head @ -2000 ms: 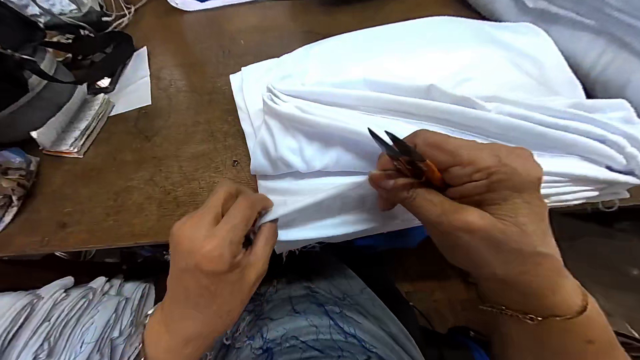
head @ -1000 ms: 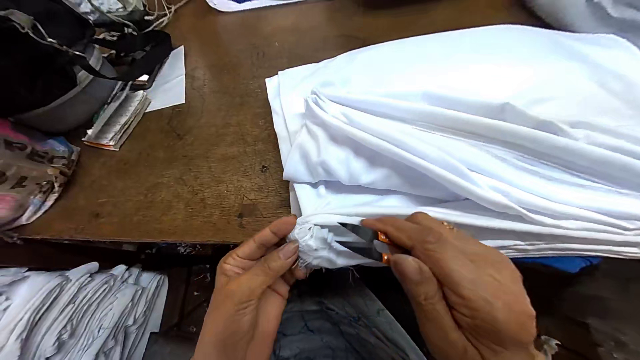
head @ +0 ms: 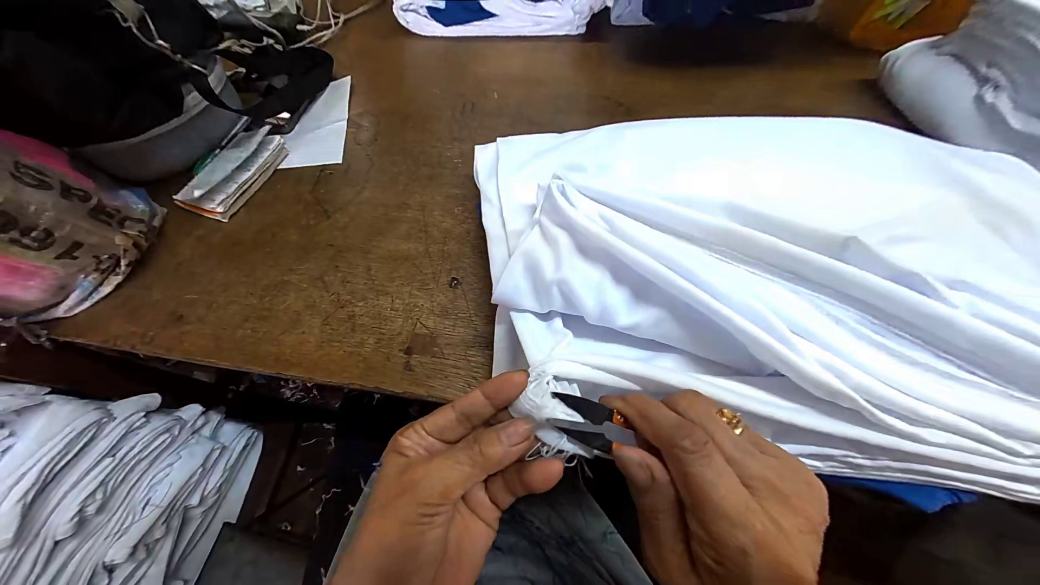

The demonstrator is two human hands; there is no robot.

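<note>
White fabric point(head: 731, 244) lies folded in layers on a brown wooden table, its near left part hanging at the front edge. My left hand point(head: 463, 471) pinches a gathered, frayed edge of this fabric between thumb and fingers. In my right hand point(head: 707, 479) are thread snips point(head: 589, 422) with dark blades and orange showing at the grip. The two blades stand apart, their tips at the gathered edge beside my left fingertips. The handles are mostly hidden inside my right hand.
The wooden table point(head: 382, 268) carries a black and grey bag point(head: 146, 106), a worn notebook point(head: 231, 172) and white paper point(head: 321, 130) at the left. A printed plastic bag point(head: 65, 227) is at the left edge. Below it lies a stack of white cloth pieces point(head: 106, 487). Grey fabric point(head: 967, 89) lies at the back right.
The snips, held up over the fabric in the earliest frame, are now low at its frayed edge, beside my left hand. My left hand has turned from back showing to palm showing.
</note>
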